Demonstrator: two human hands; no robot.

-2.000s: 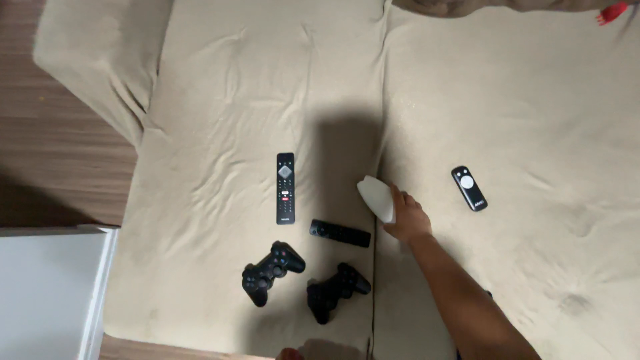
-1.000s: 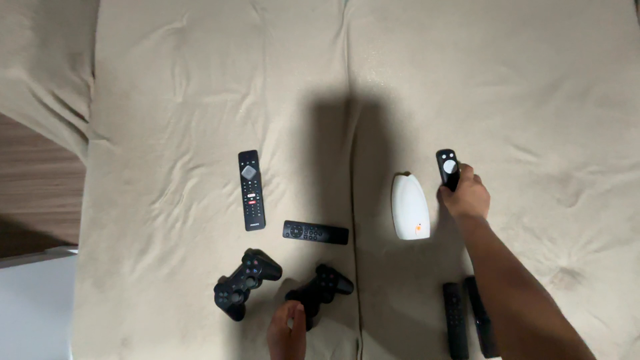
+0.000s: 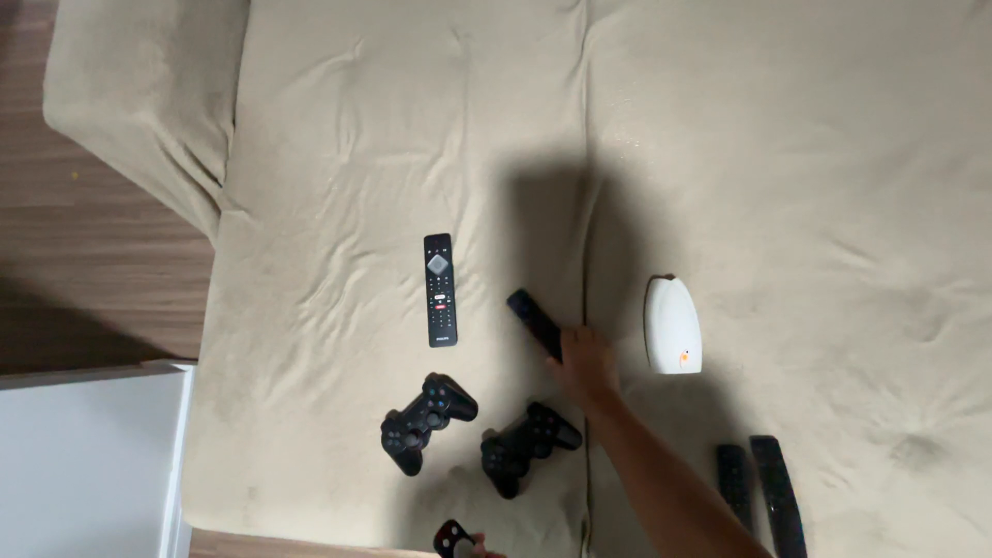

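Observation:
My right hand [image 3: 589, 364] grips the lower end of a black remote control [image 3: 535, 322] that lies slantwise near the sofa seam. At the bottom edge my left hand [image 3: 482, 549], mostly out of view, holds a small black remote with a pale round pad [image 3: 453, 539]. Two black game controllers [image 3: 428, 422], [image 3: 529, 448] rest on the beige sofa between my hands and to the left. A long black Philips remote [image 3: 440, 291] lies upright in view, left of my right hand. To the right of that hand is a white, tapered plastic object [image 3: 673, 325].
Two more dark remotes [image 3: 735, 484], [image 3: 779, 496] lie side by side at the lower right, partly behind my right forearm. The sofa's armrest [image 3: 147, 93] is at the upper left. Below it are wood flooring [image 3: 101, 232] and a white panel [image 3: 85, 457].
My right hand has moved left from the small remote with the round pad to the black remote by the seam, now turned slantwise. The small remote is now in my left hand.

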